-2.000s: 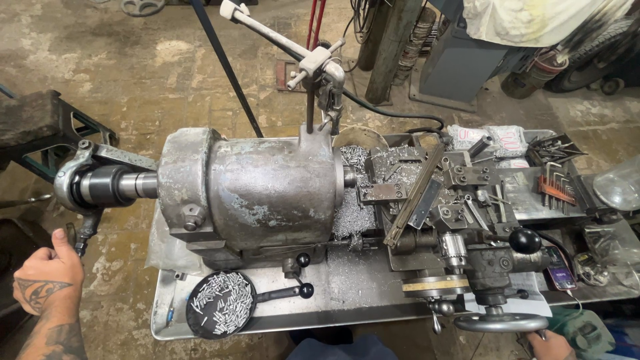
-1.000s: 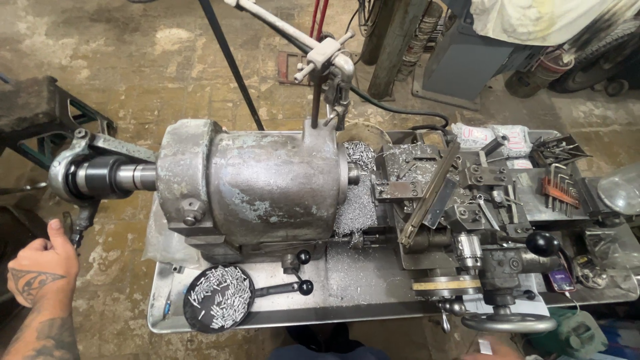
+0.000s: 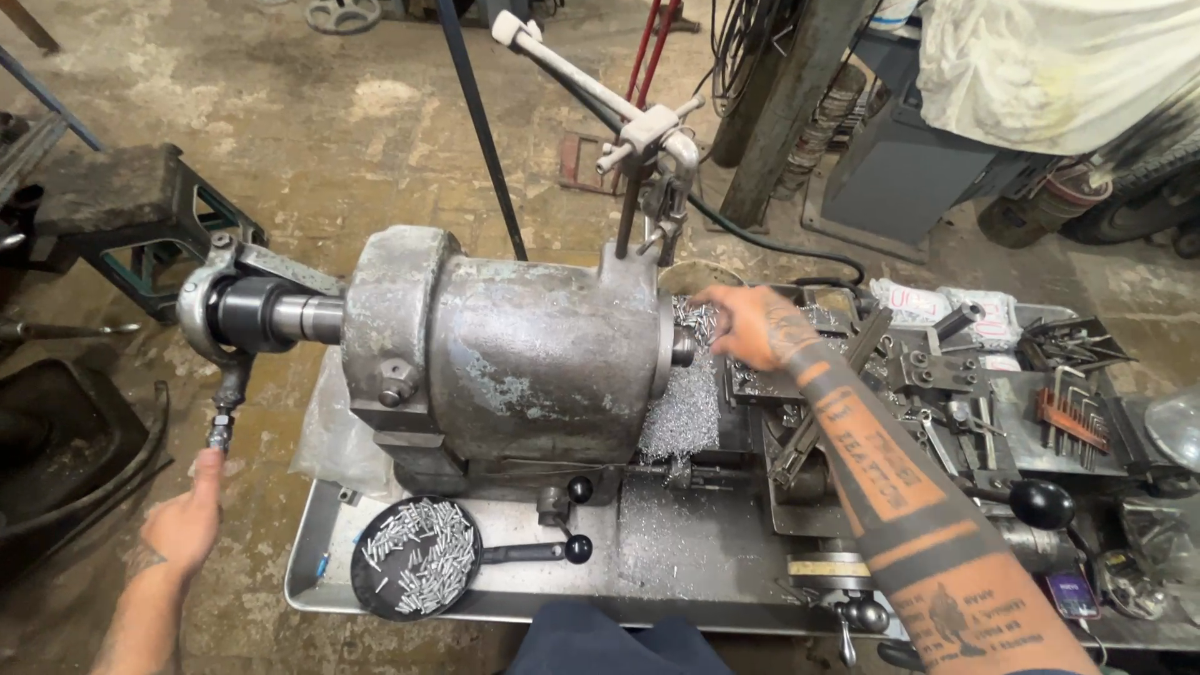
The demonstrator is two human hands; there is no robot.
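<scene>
My left hand (image 3: 183, 516) is closed around the lower end of the lever (image 3: 221, 427) that hangs from the ring on the lathe's left spindle end. My right hand (image 3: 745, 323) is at the right face of the lathe headstock (image 3: 544, 347), beside the spindle nose (image 3: 684, 345). Its fingers are bent by the pile of small metal pieces and chips (image 3: 682, 412); whether they hold a piece cannot be told. A black frying pan (image 3: 476, 553) with many short metal pins (image 3: 436, 553) rests on the metal tray at the headstock's front.
The metal tray (image 3: 300, 562) runs under the lathe. Ball-ended levers (image 3: 578, 548) stick out at the front. On the right lie hex keys in an orange holder (image 3: 1069, 422), a black ball handle (image 3: 1041, 504) and a phone (image 3: 1072, 596). A stool (image 3: 122, 206) stands at the left.
My right hand has come from the handwheel at the lower right, where it was two seconds ago, to the spindle nose. My left hand, earlier with its thumb up beside the lever, now grips the lever's end.
</scene>
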